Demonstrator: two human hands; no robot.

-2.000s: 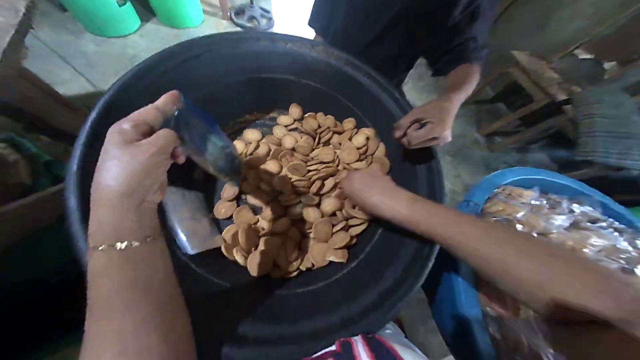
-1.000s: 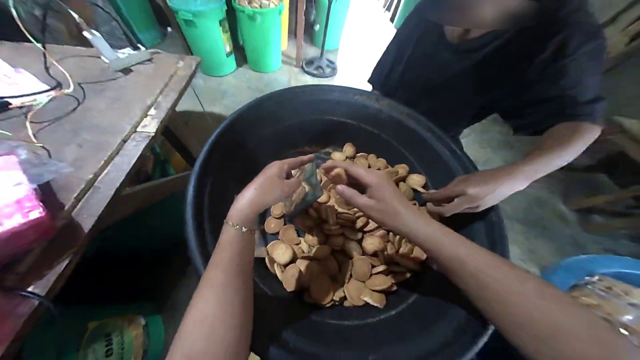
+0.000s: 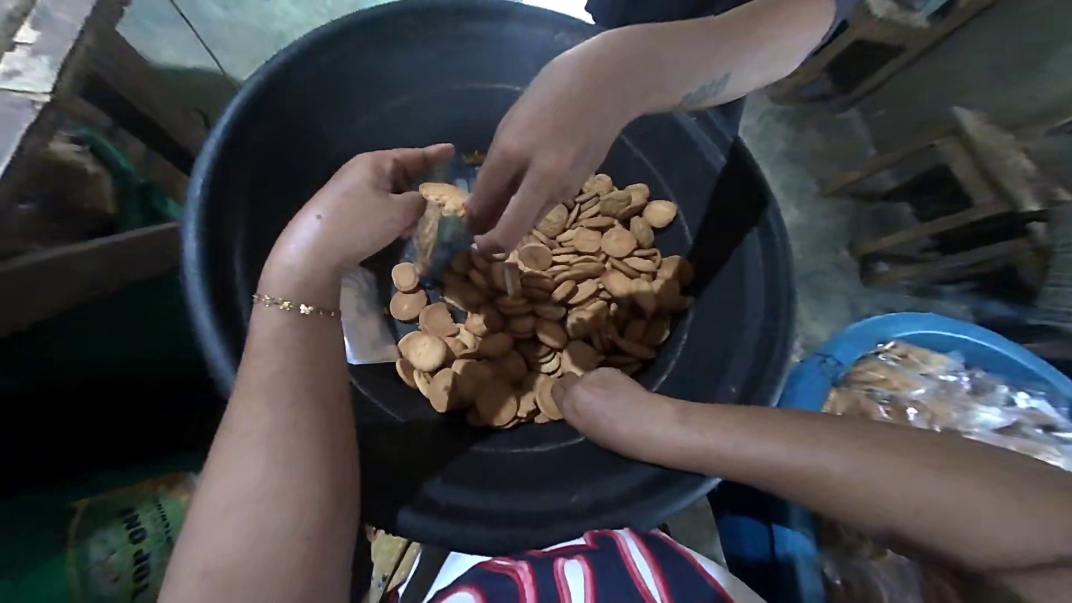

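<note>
A wide black plastic tub (image 3: 737, 335) holds a heap of round flat brown biscuits (image 3: 544, 310). My left hand (image 3: 360, 201), with a thin gold bracelet on its wrist, grips a clear plastic bag (image 3: 429, 239) at the heap's upper left, some biscuits inside it. My right hand (image 3: 607, 410) reaches into the heap's lower edge; its fingertips touch biscuits, and whether it grasps any is hidden. A co-worker's hand (image 3: 544, 151) reaches down beside the bag from above. Near my left wrist, a flat whitish clear sheet or bag (image 3: 366, 318) lies in the tub.
At right stands a blue basin (image 3: 913, 327) full of clear bags of biscuits (image 3: 946, 402). Wooden stools or frames (image 3: 930, 201) are on the floor behind it. A wooden table edge (image 3: 50, 100) is at upper left, and a green container bearing writing (image 3: 130, 536) at lower left.
My right hand has moved from beside the bag down to the near edge of the heap. The co-worker's hand has come from the tub's right side to beside the bag. The view has shifted.
</note>
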